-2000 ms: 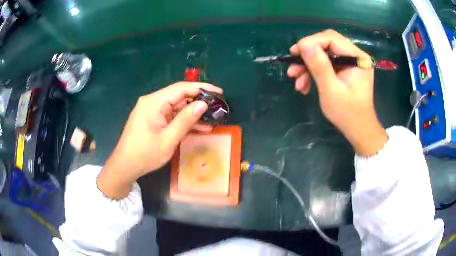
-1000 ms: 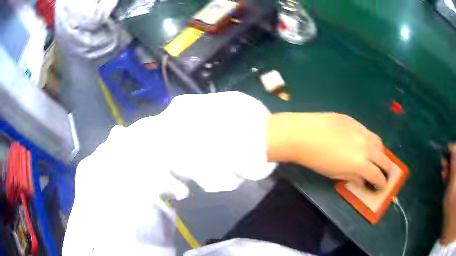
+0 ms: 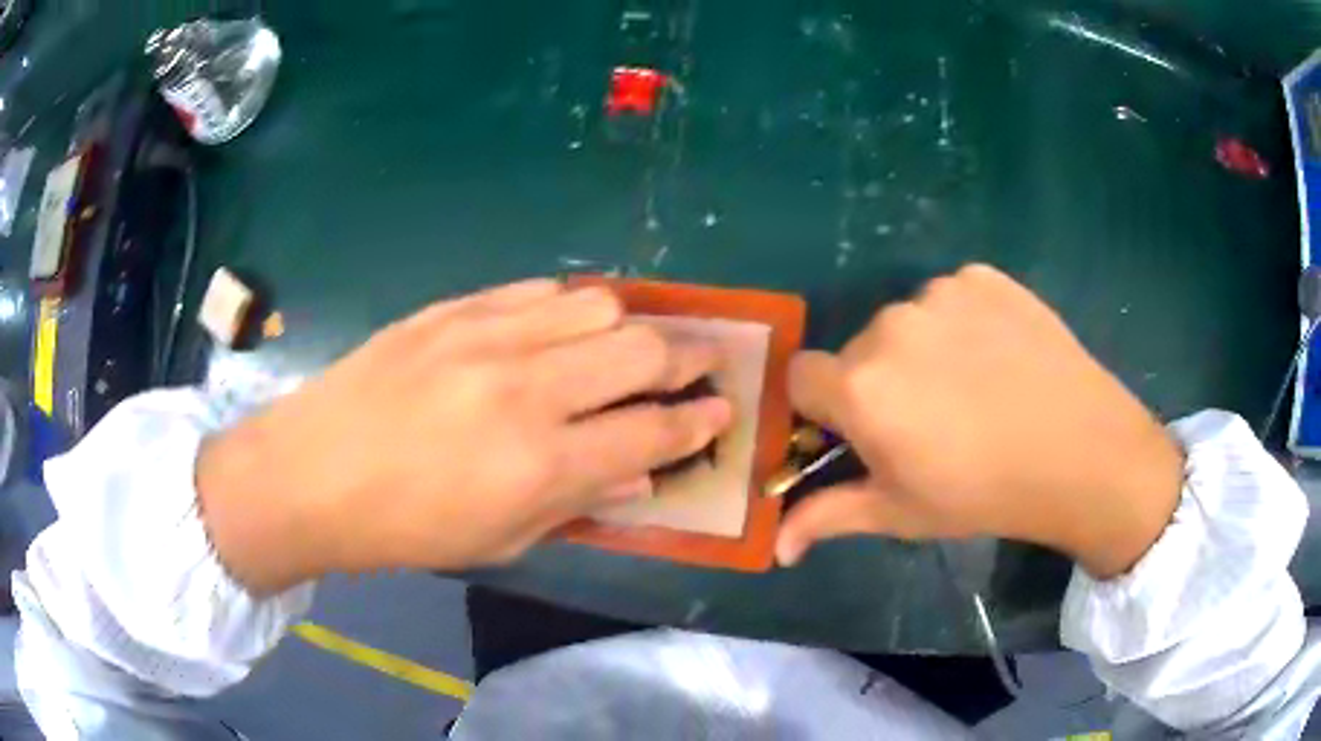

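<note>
The square plate (image 3: 790, 340) with an orange-red frame and cream centre lies in front of me, slightly turned. My left hand (image 3: 493, 420) is over its left half, with curled fingertips on a dark round housing (image 3: 693, 460) on the cream centre; the hand hides most of the housing. My right hand (image 3: 956, 434) is at the plate's right edge, thumb and forefinger apart beside the brass fitting (image 3: 806, 440). A slim silvery and dark tool, seemingly the tweezers (image 3: 814, 469), shows between the right fingers; most of it is hidden.
A small red patch (image 3: 635, 91) lies beyond the plate, another (image 3: 1242, 157) at far right. A clear glass bottle (image 3: 217, 73), a cream block (image 3: 226, 307) and a black box (image 3: 116, 275) are at left. A clear hose (image 3: 991, 637) runs off the front edge. A blue unit (image 3: 1307, 261) is at right.
The view has swung back from the left to the bench front. My right hand has come to the plate's right edge. The housing, held in the air two seconds ago, is now at the plate.
</note>
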